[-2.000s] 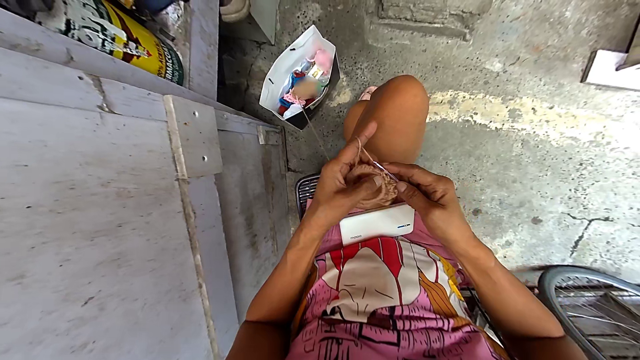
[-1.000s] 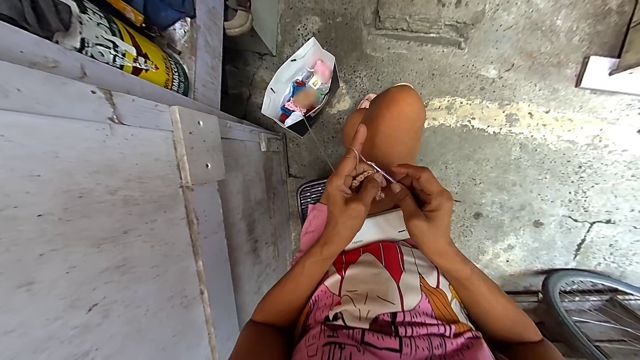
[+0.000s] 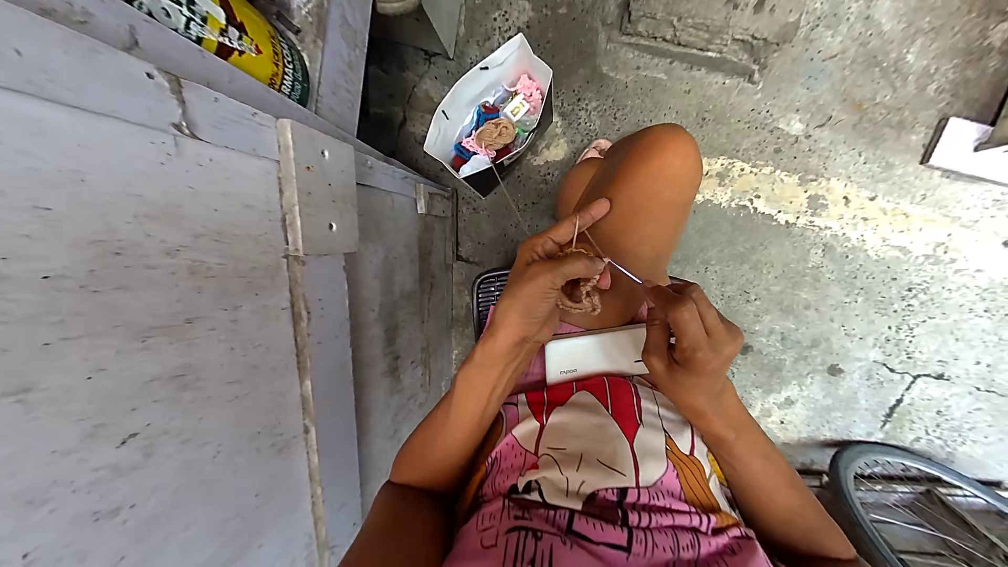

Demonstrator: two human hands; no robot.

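Observation:
My left hand (image 3: 543,276) pinches a small ring of tan crochet work (image 3: 581,293) between thumb and fingers, its index finger stretched out with yarn looped over it. A slim metal crochet hook (image 3: 626,272) is held in my right hand (image 3: 689,339), its tip at the work beside my left thumb. From my left hand a strand of yarn (image 3: 512,201) runs up to an open white paper bag (image 3: 465,98) on the ground. Inside the bag lie a tan yarn ball (image 3: 495,135), pink yarn (image 3: 528,90) and other coloured bundles. A white flat device (image 3: 594,354) rests across my lap.
A grey-painted wooden structure (image 3: 157,331) fills the left side, with a yellow and green can (image 3: 252,47) at its top. Part of a wheel (image 3: 854,504) stands at the lower right. A white-edged object (image 3: 969,150) is at the far right on the concrete floor (image 3: 803,315).
My right hand has moved away from my left, to the right and down, so more of the hook shows between them. The crochet work stays in my left hand.

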